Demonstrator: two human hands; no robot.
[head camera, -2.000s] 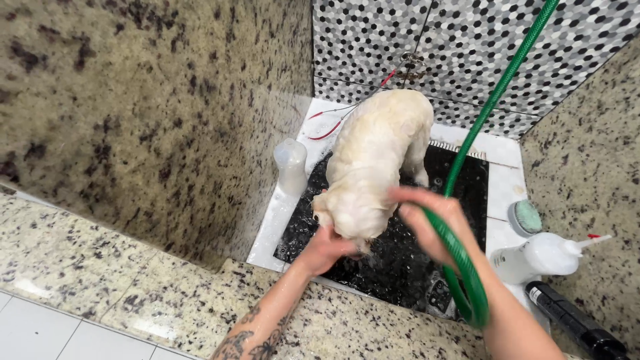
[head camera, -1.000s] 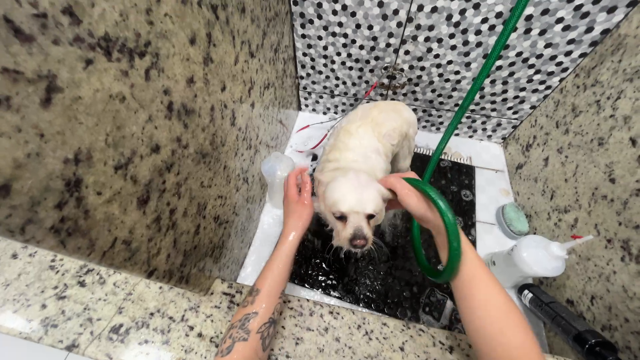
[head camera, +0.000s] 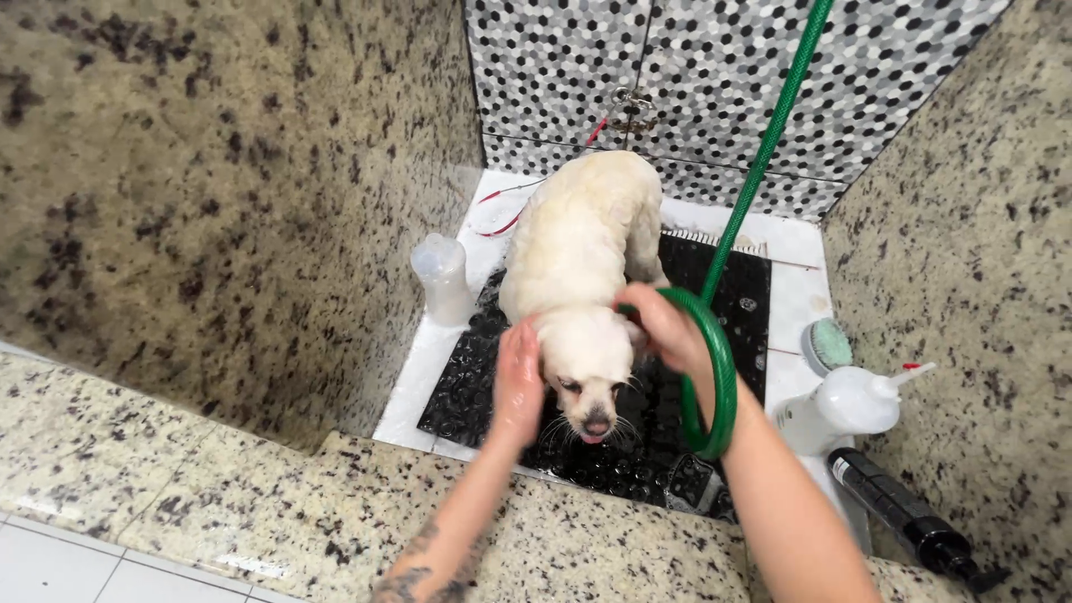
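Note:
A wet, cream-coloured dog (head camera: 578, 243) stands on a black rubber mat (head camera: 456, 394) in a granite-walled wash bay, its head toward me and the tip of its tongue showing. My left hand (head camera: 517, 381) lies flat along the side of its head at the left, fingers together, holding nothing. On the other side my right hand (head camera: 666, 327) touches the dog beside its ear. A green braided hose (head camera: 766, 142) comes down from the top and loops around my right wrist. Whether the right fingers also grip the hose end cannot be told.
A translucent bottle (head camera: 442, 280) stands at the left wall. Along the right are a round brush with mint bristles (head camera: 829, 345), a white squeeze bottle (head camera: 842, 410) and a black pump bottle (head camera: 909, 511). A red cord (head camera: 502, 224) lies behind the dog. The granite ledge (head camera: 318, 511) runs in front.
The dog's head, bent down two seconds ago, is raised. My left hand has moved from under its muzzle, out beside its head, then against it. My right hand stays near its ear.

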